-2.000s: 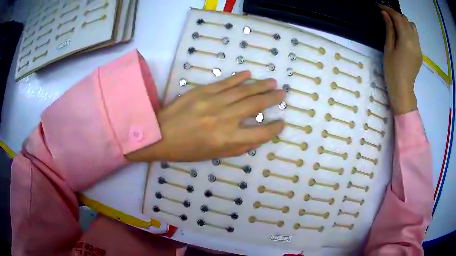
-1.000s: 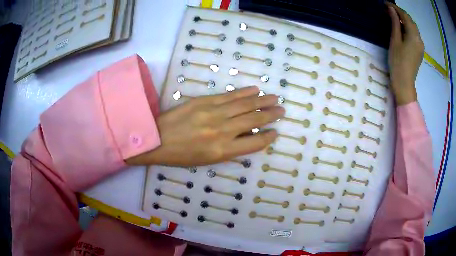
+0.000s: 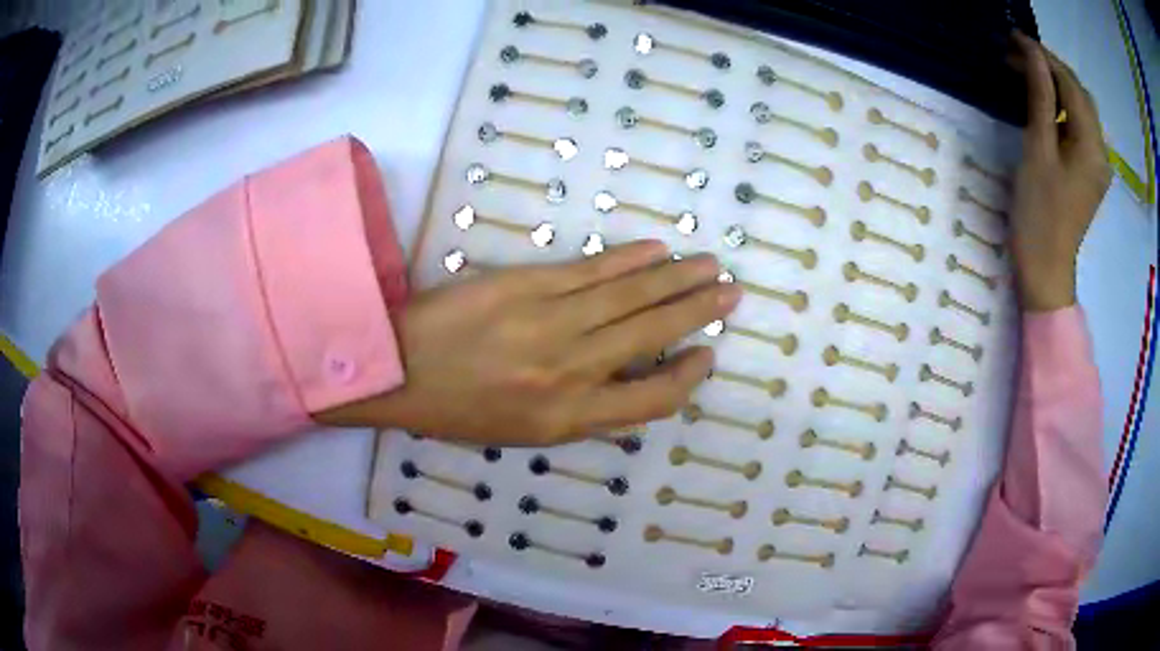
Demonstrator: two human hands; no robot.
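Observation:
The off-white board [image 3: 611, 588] with dumbbell-shaped recesses lies flat in front of me. Small round metal parts [image 3: 603, 201] sit in recess ends in the left columns and the upper left end of the third column. The right columns show bare tan ends. My left hand [image 3: 560, 343] lies palm down over the board's left middle, fingers slightly spread, hiding several recesses; nothing held is visible. My right hand [image 3: 1066, 172] is at the right end of the black tray [image 3: 890, 38], fingers bent at its edge; whether it grips the tray is hidden.
Stacked boards [image 3: 191, 45] with the same pattern lie at the upper left. Yellow tape [image 3: 305, 524] and red tape run along the table's near edge. Yellow tape also shows beside my right hand. A small label [image 3: 726, 584] is near the board's near edge.
My left hand has moved down the board toward me, uncovering silver parts in upper rows of the left columns. The board sits slightly higher in view. My right hand stays at the tray's end.

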